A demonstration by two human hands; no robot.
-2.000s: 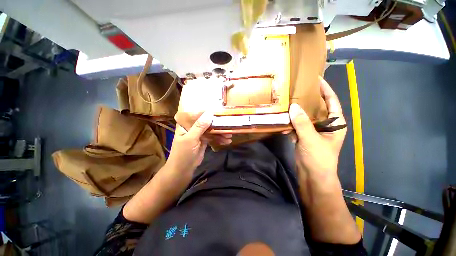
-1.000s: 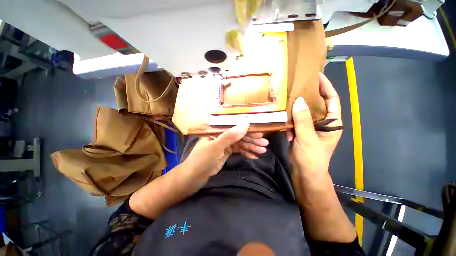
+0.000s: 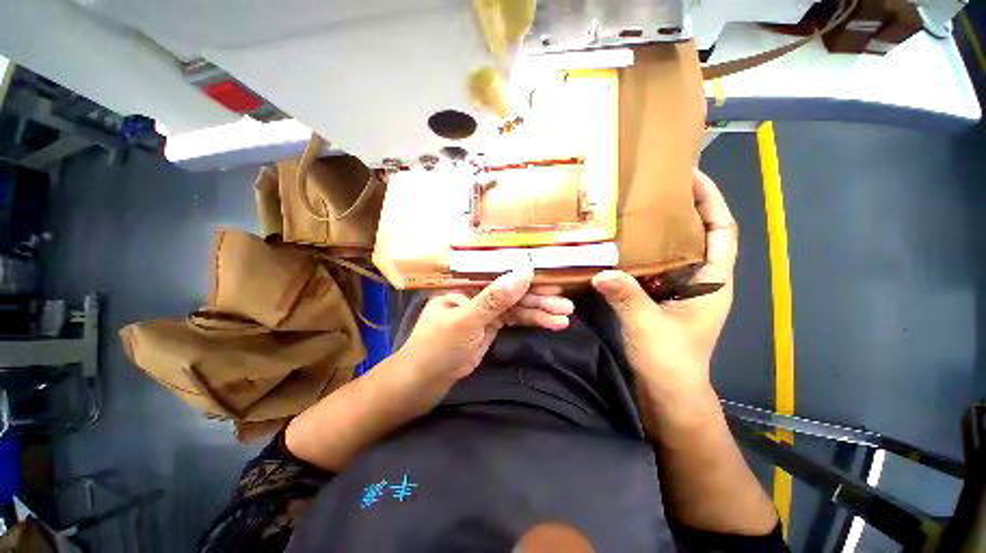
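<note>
A tan bag body (image 3: 662, 162) lies under the white machine head. A yellow and white clamp frame (image 3: 601, 194) rests on it, and tan material shows in its rectangular window. My left hand (image 3: 470, 329) holds the bag's near edge at the middle, thumb on top and fingers below. My right hand (image 3: 676, 324) holds the near right corner, thumb at the edge and fingers round the right side. A small dark tool (image 3: 687, 291), perhaps snips, sticks out from my right hand. The needle area is hidden by glare and the head.
The white machine head (image 3: 357, 76) fills the top. Slumped tan bags (image 3: 260, 335) lie at left over a blue crate (image 3: 375, 324). Brown pieces (image 3: 871, 26) sit on the white table at top right. Dark metal bars (image 3: 833, 459) stand at lower right.
My left hand has moved right along the near edge from the left corner. My right thumb has moved down and left from the bag's top to its near edge. The frame looks little changed.
</note>
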